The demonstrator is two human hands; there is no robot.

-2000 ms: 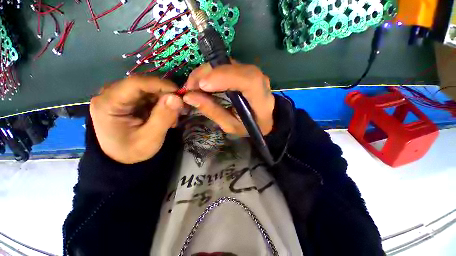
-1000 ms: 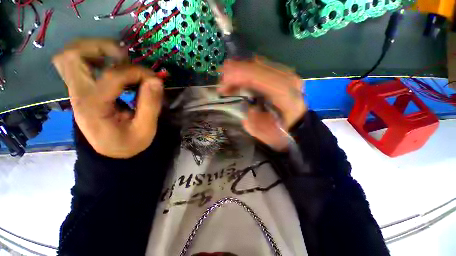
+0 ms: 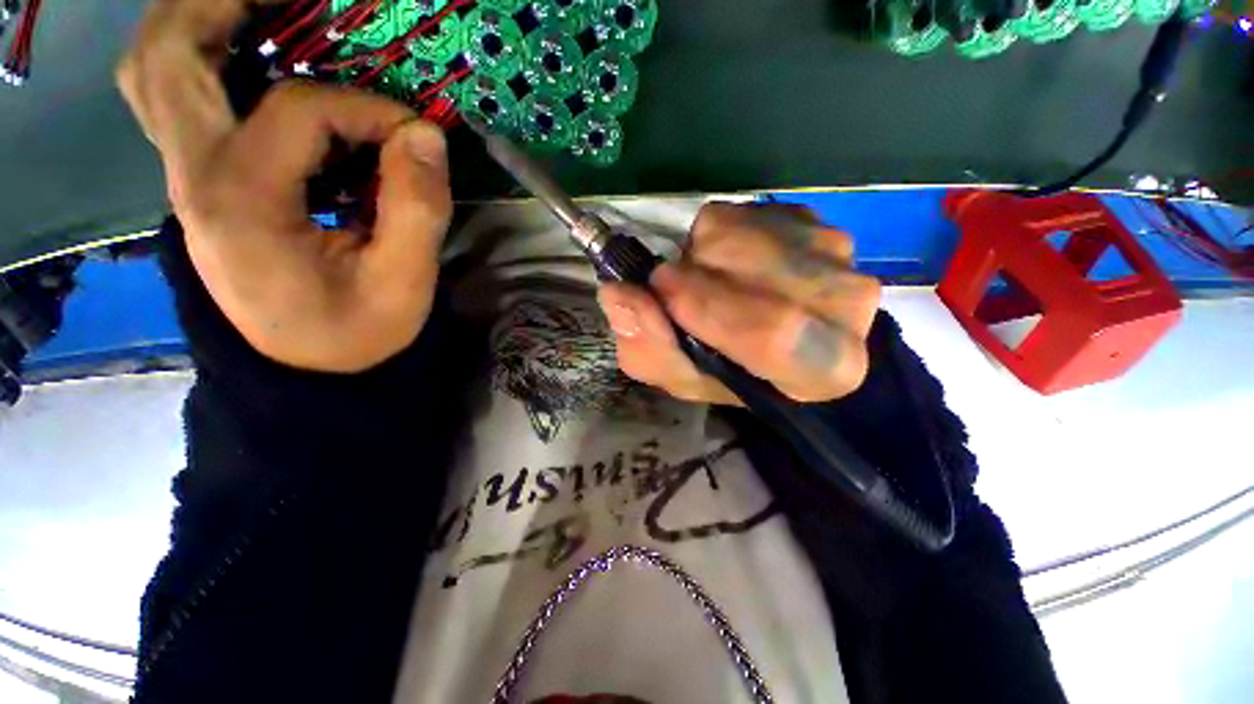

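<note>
A green circuit board panel (image 3: 550, 69) of joined small rings lies near the table edge at top centre, with red wire leads along its left part. My left hand (image 3: 310, 206) is at the panel's lower left, thumb and forefinger pinched on a red wire lead (image 3: 437, 107) at the panel's edge. My right hand (image 3: 750, 310) holds the soldering iron (image 3: 626, 257) by its black handle. The iron's silver tip points up and left and is close to the held lead; I cannot tell whether they touch.
More green panels (image 3: 990, 25) lie at the top right. A black cord (image 3: 1135, 117) with a thick connector runs down to the table edge. A red open-sided frame (image 3: 1066, 296) stands below table level at right. Loose red wires (image 3: 21, 41) lie at the far left.
My hands have moved apart. My left hand has carried the red lead up and left to the panel edge. The iron, earlier upright with its tip away, now points at the lead.
</note>
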